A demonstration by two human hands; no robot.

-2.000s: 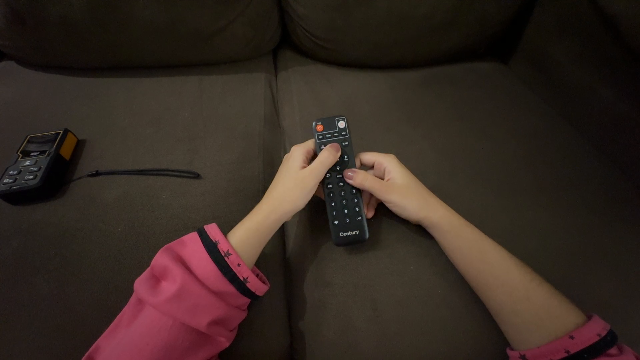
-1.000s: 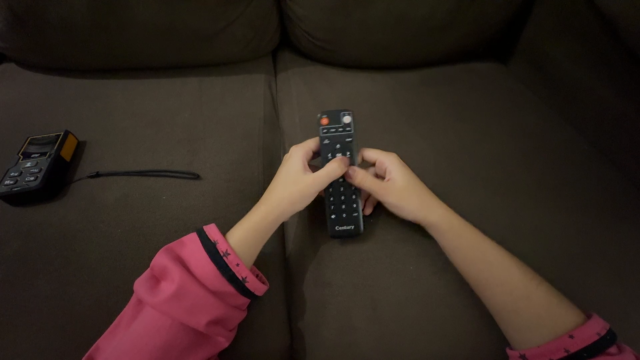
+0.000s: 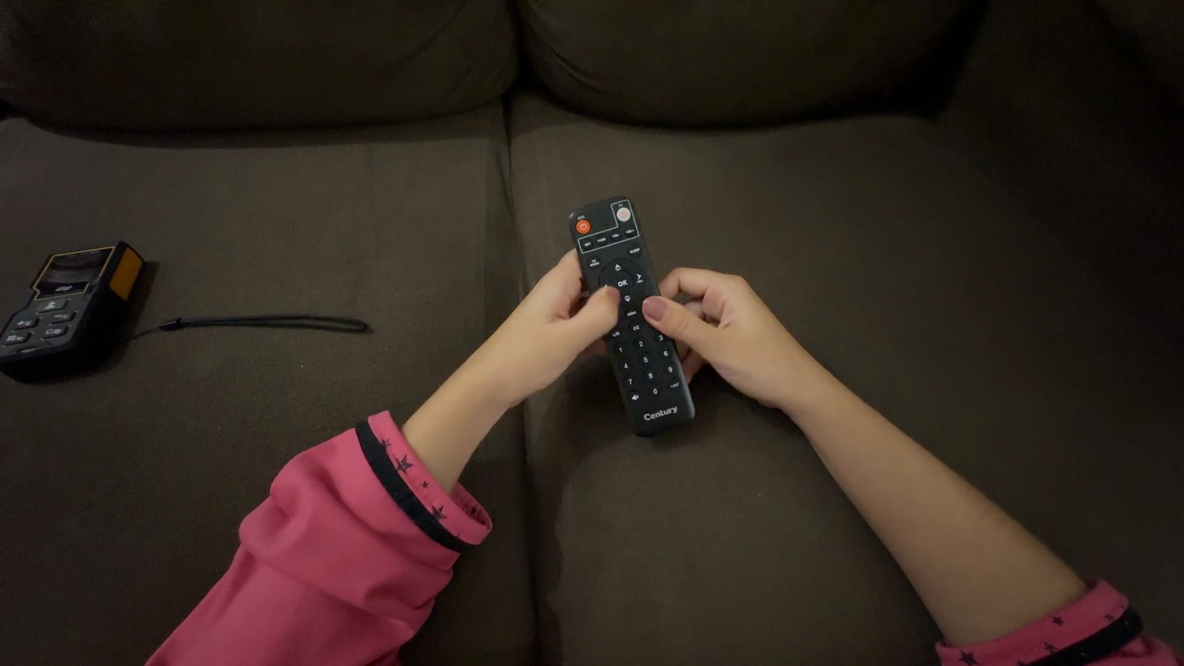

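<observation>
A black Century remote control [image 3: 655,370] is held up in front of me over the sofa, its button side towards me and its top leaning slightly left. My left hand [image 3: 564,324] grips its left edge, with the thumb on the lower left of the navigation ring around the OK button. On the other edge, my right hand [image 3: 726,333] holds it with the thumb on the face just above the number keys. The fingers behind the remote are mostly hidden. Pink sleeves with dark bands and stars cover parts of both arms.
On the left seat cushion [image 3: 231,444] of the dark brown sofa lies a black and yellow handheld meter, probably a laser distance meter [image 3: 69,310], with a black wrist strap [image 3: 277,322] stretching right. Back cushions [image 3: 740,55] stand behind, and a seam runs between the seats.
The remote has tilted, its top now further left than one second ago. My left thumb, on the middle of the remote's face a second ago, is now nearer its left side, apart from the right thumb.
</observation>
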